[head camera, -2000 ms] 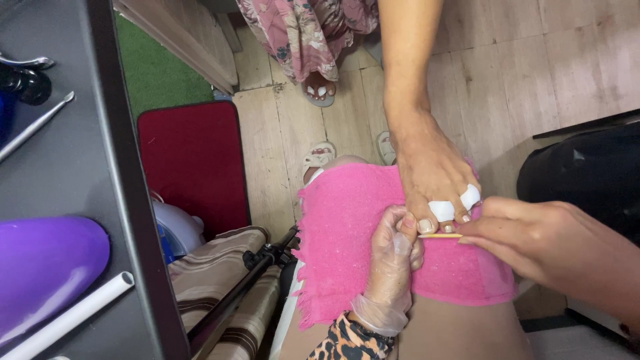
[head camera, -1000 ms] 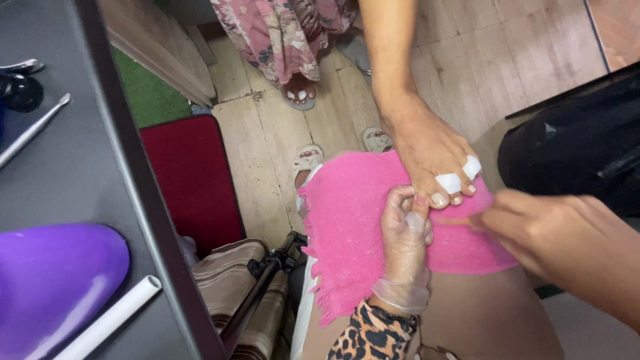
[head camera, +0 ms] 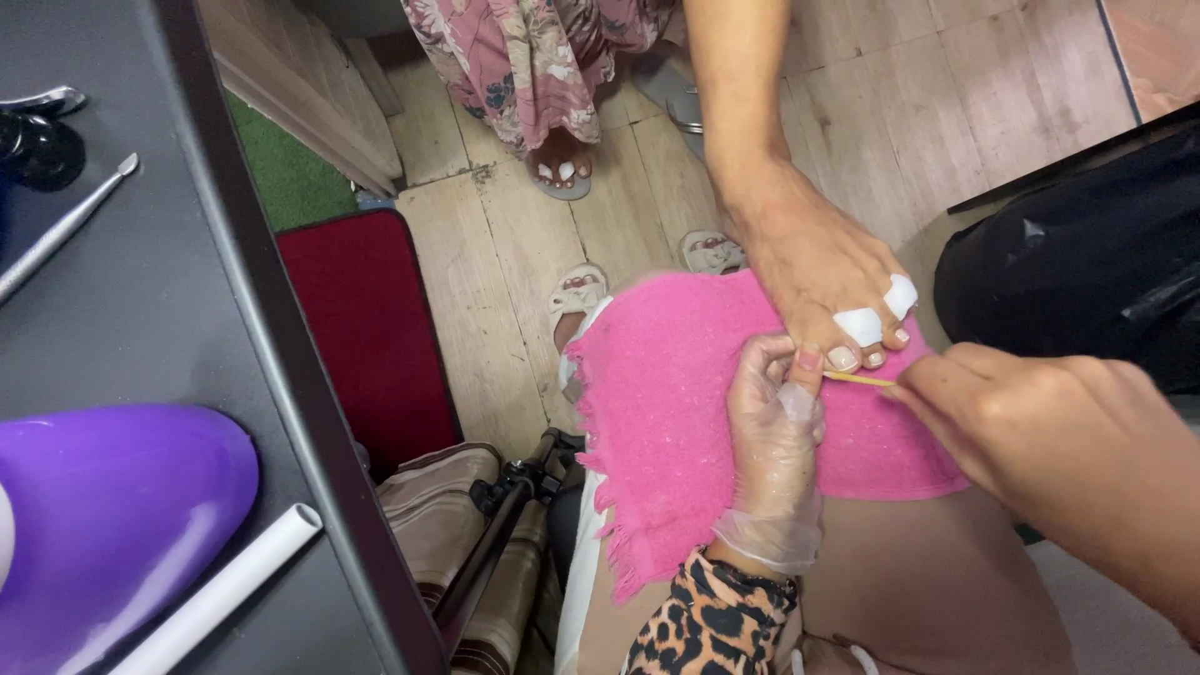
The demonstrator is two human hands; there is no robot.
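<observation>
Another person's bare foot rests on a pink towel spread over my lap. White pads sit between its toes, and the big toenail looks pale and glossy. My left hand, in a clear plastic glove, is closed around the side of the big toe, its thumb beside the nail. From the right, my right hand pinches a thin yellowish stick, whose tip is just below the big toenail. The far end of the stick is hidden in my fingers.
At left, a dark table holds a purple glossy device, a white tube and a metal cuticle pusher. A black tripod stands beside it. A black bag-like object lies at right. Another sandaled foot is near floral fabric.
The stick was level under the toes two seconds ago, then my right hand drew slightly away. Now its tip is by the big toenail, near my left thumb.
</observation>
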